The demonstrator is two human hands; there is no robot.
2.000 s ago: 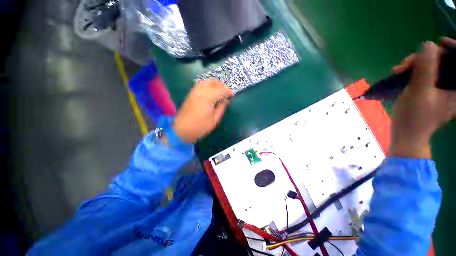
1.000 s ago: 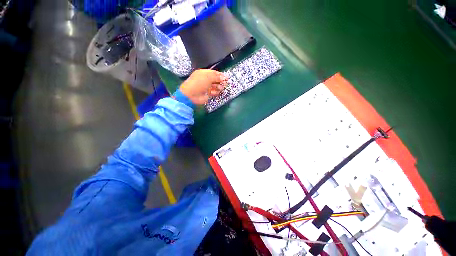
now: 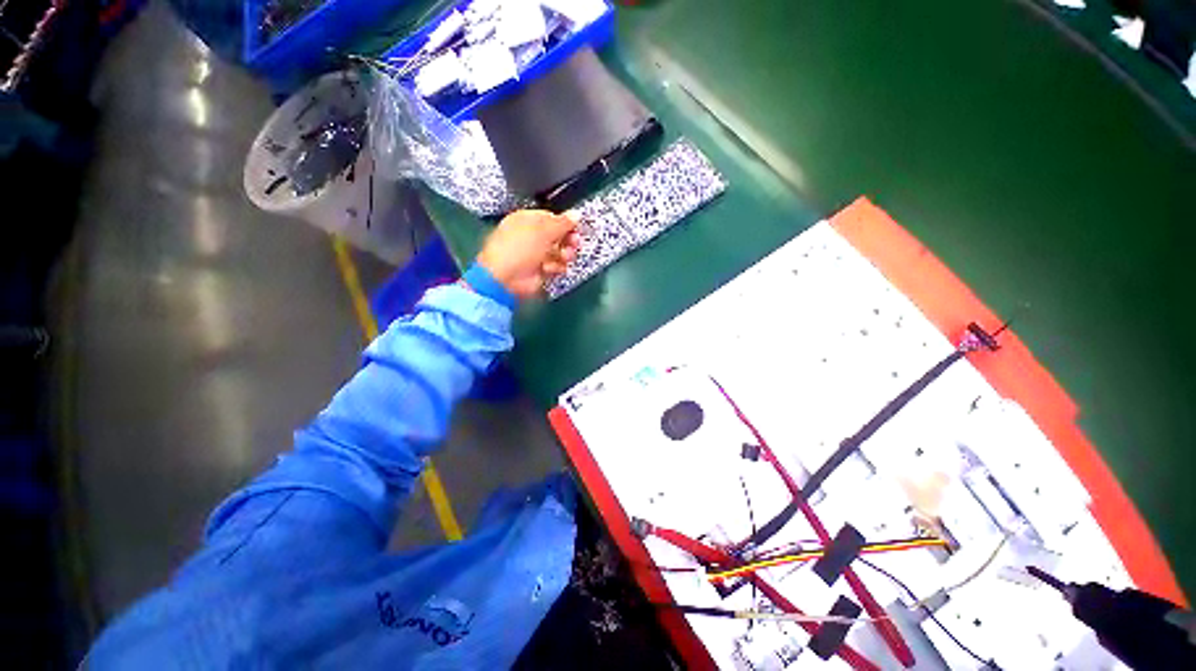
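Observation:
My left hand is at the near left end of the screw tray, its fingers bent over the silver screws. Whether a screw is between the fingertips is too small to tell. The white panel back lies on its orange-red pallet. A black electric screwdriver points in over the panel's lower right. My right hand is out of the picture. A black cable crosses the panel to a connector at the right edge. Red wires and a yellow-red-black bundle run under black tape pieces.
Flat black sheets lie behind the tray. A blue bin with white parts stands at the back. A tub with a clear bag stands at the bench's left edge. The green bench runs beneath.
My right hand has left the panel's far corner and is out of view; the screwdriver shows at lower right. My left hand stays at the tray, its fingers now more closed. The view has shifted.

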